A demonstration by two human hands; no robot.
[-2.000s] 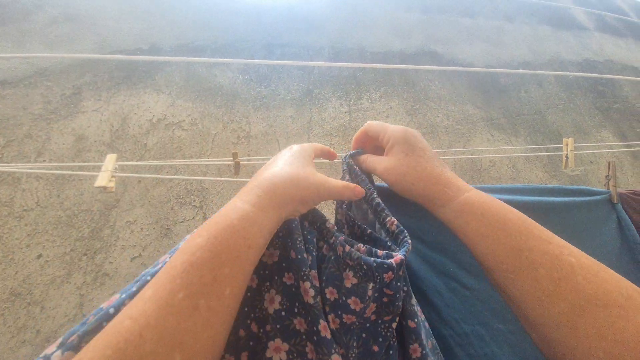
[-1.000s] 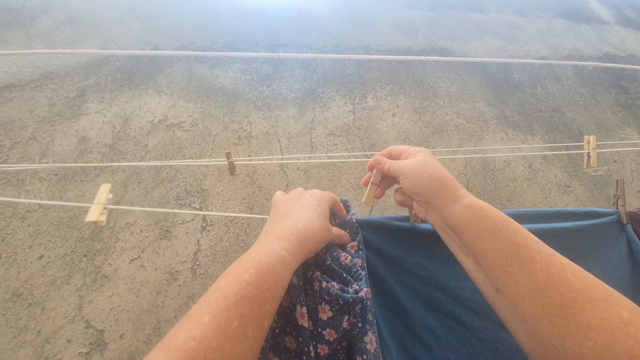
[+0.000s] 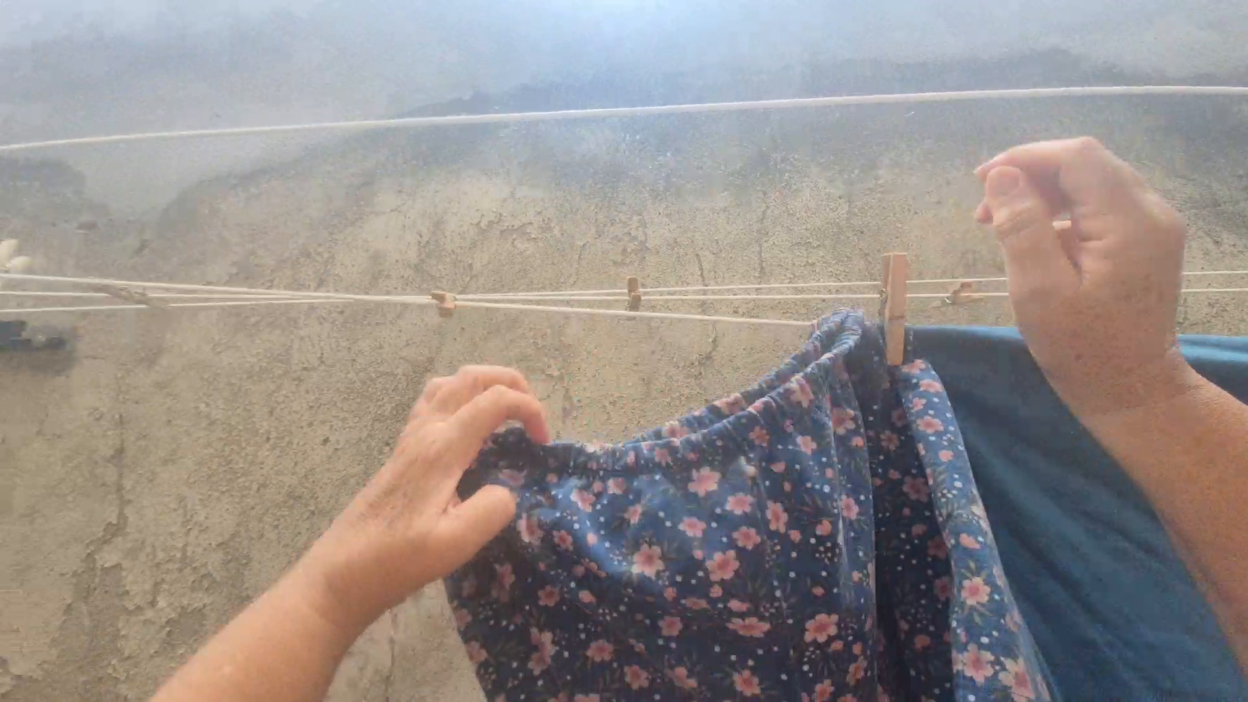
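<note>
A dark blue floral garment with a gathered elastic edge hangs from a clothesline. At its right end a wooden clothespin clamps it, beside a plain blue cloth. My left hand grips the garment's left upper corner between thumb and fingers, below the line. Up and to the right of the clothespin is my right hand, raised off the fabric, its fingers curled in and nothing visible between them.
Small clothespins sit on the lines left of the garment, and another is near my right hand. A higher cord crosses the view. Behind everything stands a rough, stained wall.
The clothespin that was in my right hand now clamps the garment. My right hand has come off it, up and right. My left hand has drawn the other corner out to the left.
</note>
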